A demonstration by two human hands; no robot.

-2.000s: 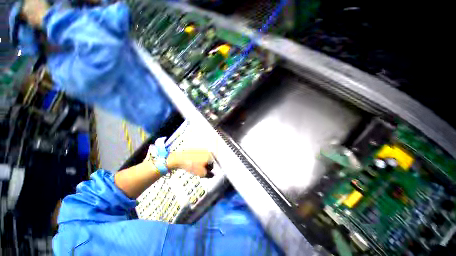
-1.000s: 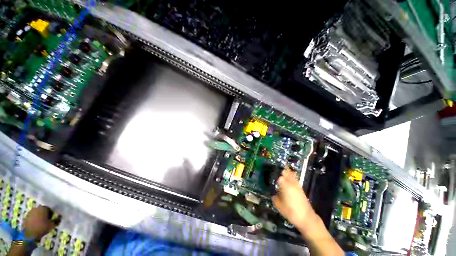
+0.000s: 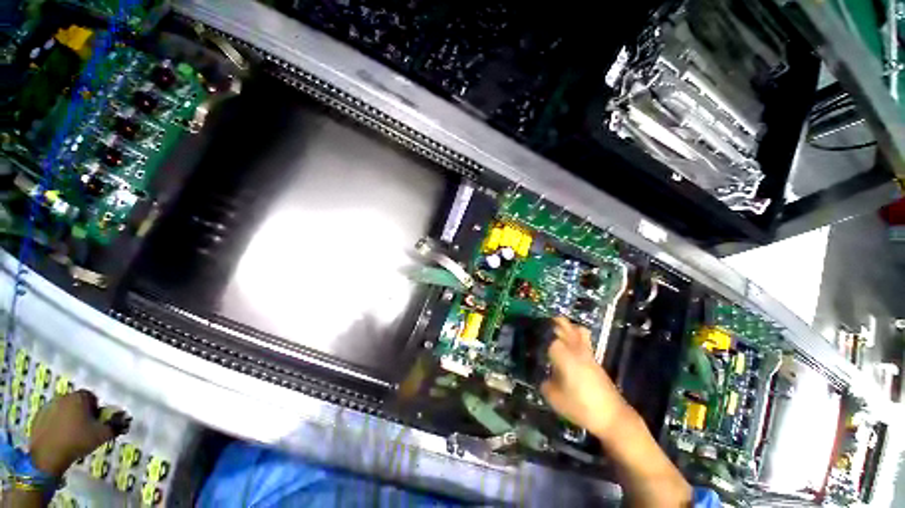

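Observation:
A green circuit board (image 3: 551, 278) with yellow blocks sits in a black carrier on the conveyor. My right hand (image 3: 581, 382) is over its near side, fingers bent down at a dark block or black finger coverings; which, I cannot tell, and its fingertips are hidden. My left hand (image 3: 69, 432), with a light blue wrist strap, is above the white tray (image 3: 74, 486) of yellow-and-black parts at lower left. Its fingertips are dark, with a small dark and yellowish shape at them; whether it grips a part is unclear.
More boards stand left (image 3: 129, 139) and right (image 3: 714, 387) on the line. A black carrier with a shiny plate (image 3: 327, 248) lies between. A blue coiled cord (image 3: 50, 169) hangs at left. Silver metal strips (image 3: 695, 109) fill a black bin beyond the rail (image 3: 397, 89).
The view has swung from the tilted left side to the boards, then shifted slightly. My right hand has come onto the board and stays there. My left hand is still over the tray.

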